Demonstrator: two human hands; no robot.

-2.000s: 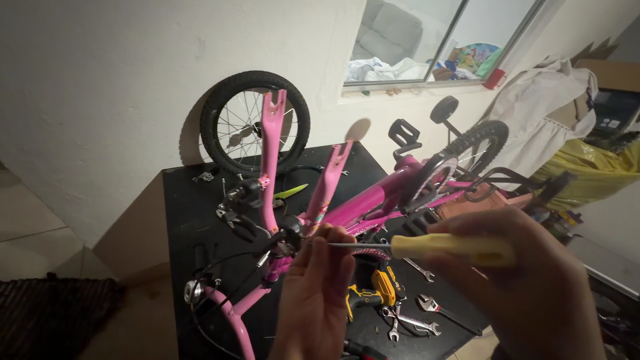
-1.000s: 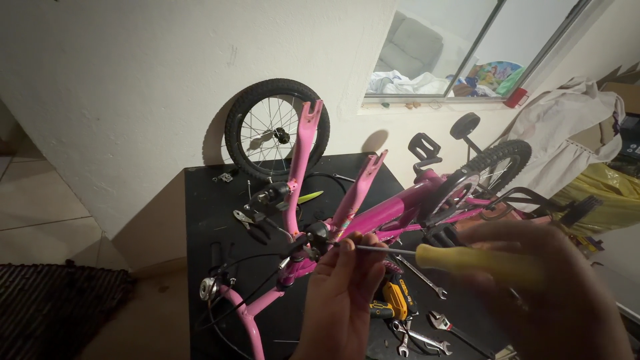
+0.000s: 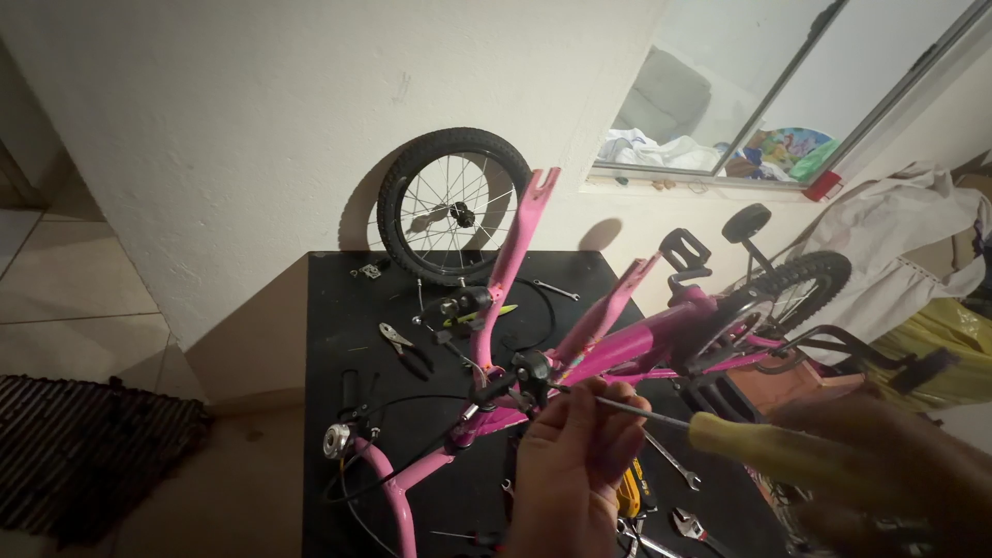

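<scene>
A pink children's bicycle [image 3: 620, 353] lies across a black tabletop, its fork pointing up and its handlebar [image 3: 399, 504] at the lower left. My left hand [image 3: 570, 457] pinches the metal shaft of a screwdriver close to its tip, beside a black brake arm [image 3: 533, 370] on the fork. My right hand [image 3: 891, 465], blurred, is around the yellow handle of the screwdriver [image 3: 744, 446]. Whether the tip sits in a screw cannot be told. Another black brake arm [image 3: 469, 301] is on the other fork leg.
A loose wheel [image 3: 395, 232] leans on the wall behind the black table [image 3: 333, 298]. Slip-joint pliers [image 3: 403, 349], a small wrench [image 3: 556, 290], a combination wrench [image 3: 678, 465], an adjustable wrench [image 3: 690, 527] and a yellow and black power tool [image 3: 632, 496] lie around the bicycle.
The view has shifted, so the bicycle stands farther right in it. Both hands stay on the screwdriver, beside the same brake arm.
</scene>
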